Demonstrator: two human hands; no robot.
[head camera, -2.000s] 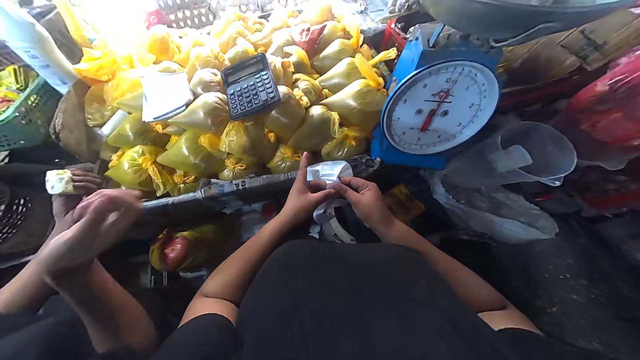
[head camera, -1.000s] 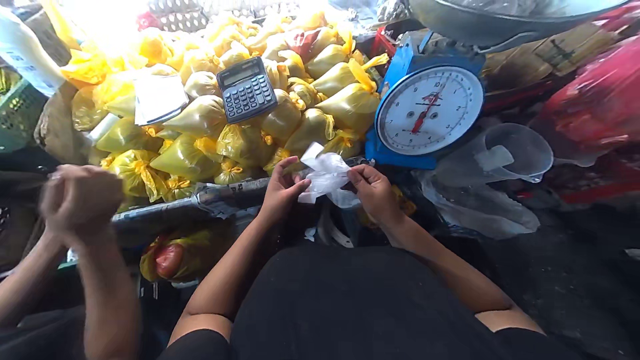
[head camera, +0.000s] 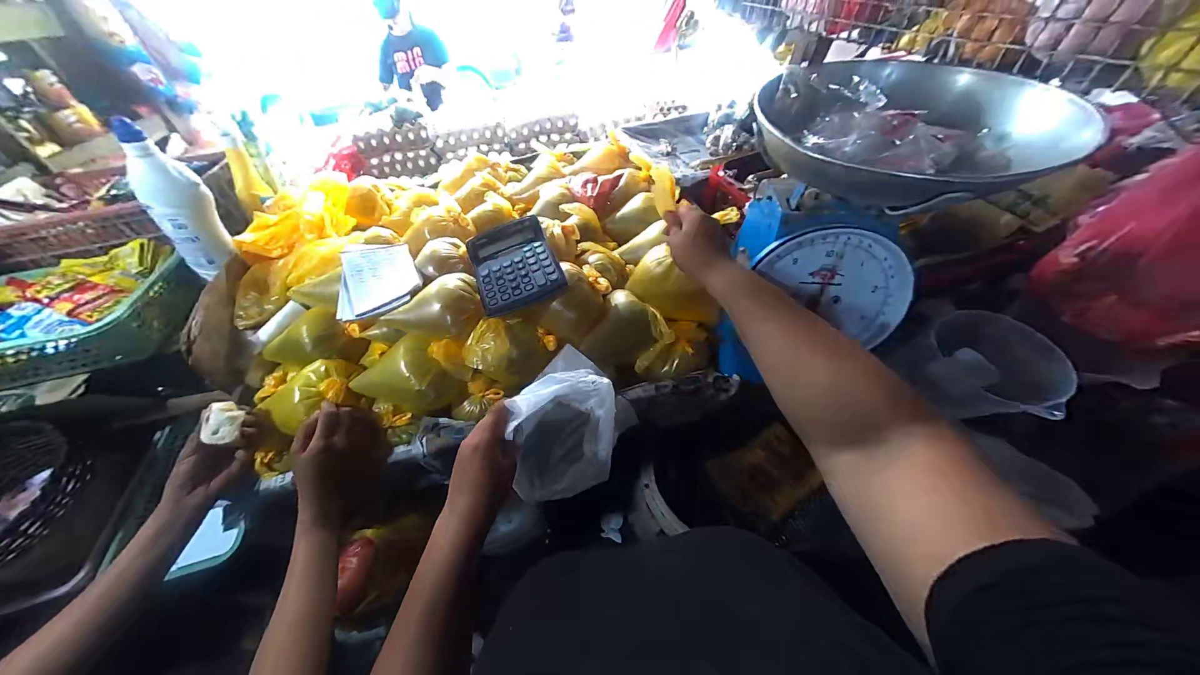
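Note:
My left hand (head camera: 483, 466) holds a thin white plastic bag (head camera: 564, 433) by its rim, with the mouth spread open in front of me. My right hand (head camera: 696, 239) is stretched forward to the right end of the pile, its fingers at the knotted yellow top (head camera: 664, 190) of a filled plastic bag; the fingertips are partly hidden, so I cannot tell how firmly they grip. Many tied yellow bags (head camera: 408, 373) lie heaped around. A dark calculator (head camera: 517, 266) and a paper pad (head camera: 376, 280) rest on them.
Right of the pile stands a blue dial scale (head camera: 832, 281) with a wide metal pan (head camera: 1012, 117) above. A clear plastic scoop (head camera: 1001, 364) lies beside it. At left are a co-worker's hands (head camera: 328, 459), one holding something whitish, a white bottle (head camera: 178, 202) and a green basket (head camera: 103, 342).
Both my hands were together on the white plastic bag; now my left alone holds it, opened out, and my right has moved forward to the yellow bags. The view has tilted up.

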